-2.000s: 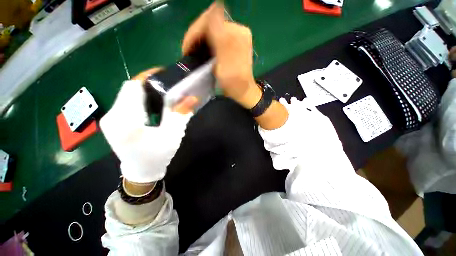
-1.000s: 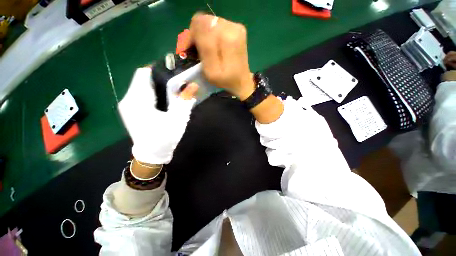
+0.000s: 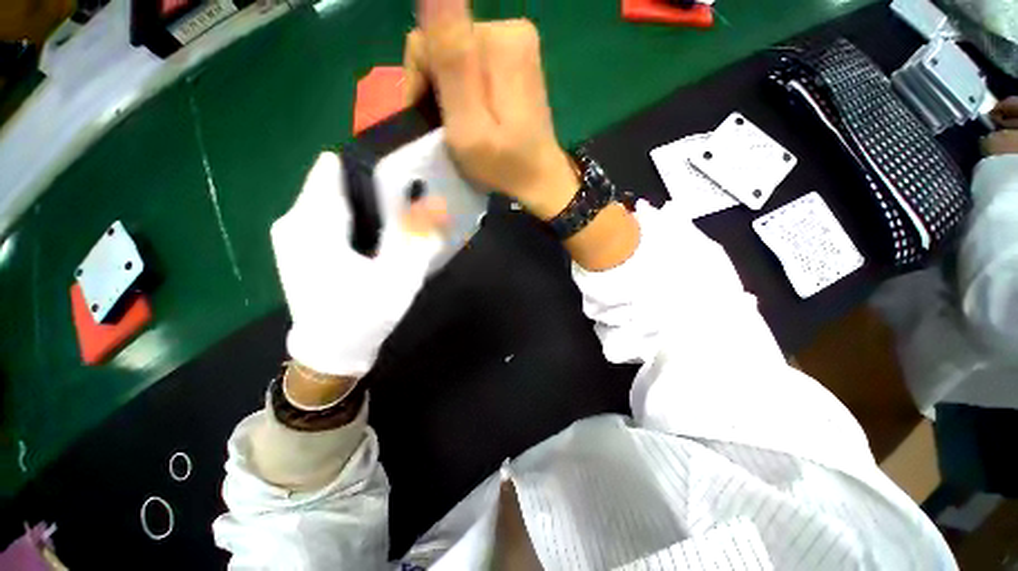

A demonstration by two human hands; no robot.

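A black electronic unit with a white perforated cover [image 3: 430,184] is held above the near edge of the green belt, tilted, its white face towards me. My left hand [image 3: 352,262], in a white glove with bare fingertips, grips its left side, with a fingertip on the white face. My right hand [image 3: 486,100], bare and slightly blurred, is at its upper right edge with a finger raised. Whether it grips or only touches the unit is hard to tell. A red pad [image 3: 381,96] shows behind the unit.
On the green belt [image 3: 279,67], another unit [image 3: 111,271] sits on a red pad at left. Spare white covers [image 3: 809,243] lie on the black mat at right, beside a checked bag [image 3: 871,134]. Two pale rings [image 3: 157,518] lie at lower left. Another person's hand [image 3: 1001,128] shows at far right.
The held unit now shows more of its white face. The belt's units and pads have shifted left. A red pad has come into view behind the held unit. A right finger is now raised.
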